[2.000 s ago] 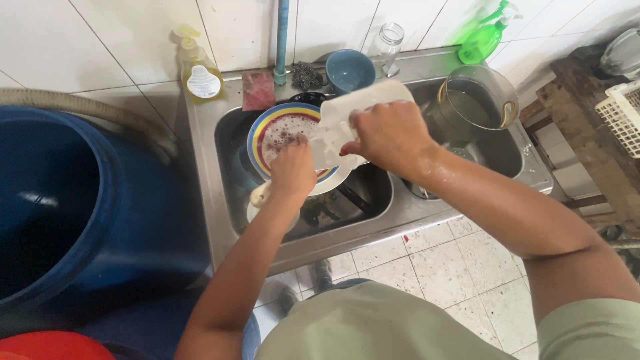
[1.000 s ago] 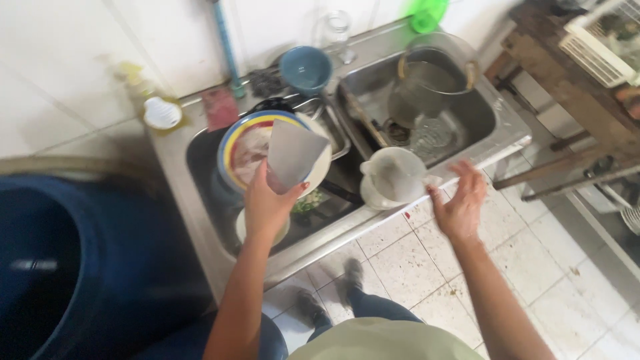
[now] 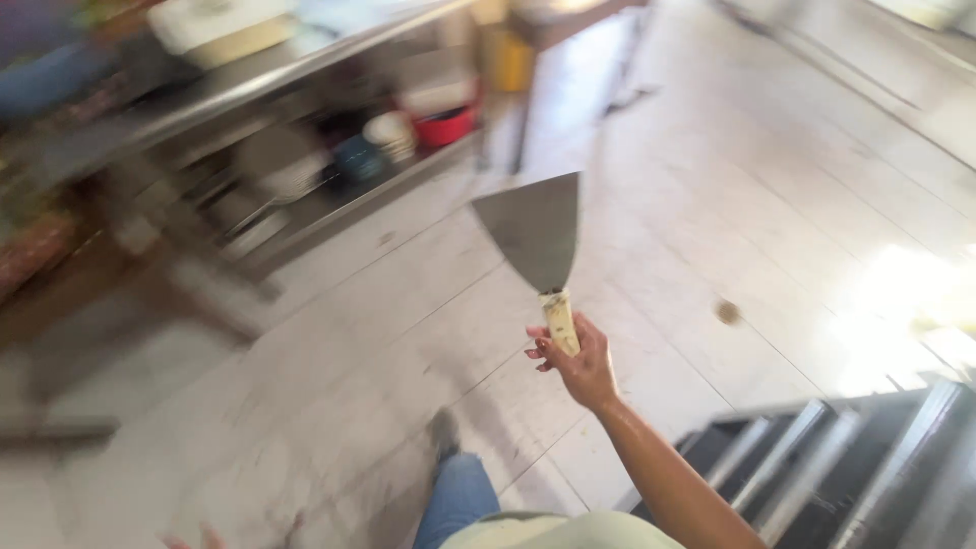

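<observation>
My right hand (image 3: 583,366) is closed around the pale, worn handle of a wide metal scraper (image 3: 537,229), whose flat flared blade points up and away from me over the tiled floor. Only blurred fingertips of my left hand (image 3: 194,540) show at the bottom edge, left of my leg; whether that hand holds anything is hidden.
At the upper left stands a metal-edged table (image 3: 229,91), with a red container (image 3: 446,126) and other kitchenware on its lower shelf. Dark steps or slats with shiny edges (image 3: 793,457) lie at the lower right. A small brown spot (image 3: 727,311) marks the floor.
The view has swung from the double sink to the floor and table. My right hand, free a second ago, now holds the scraper; my left hand, then gripping a flat grey blade, has dropped low.
</observation>
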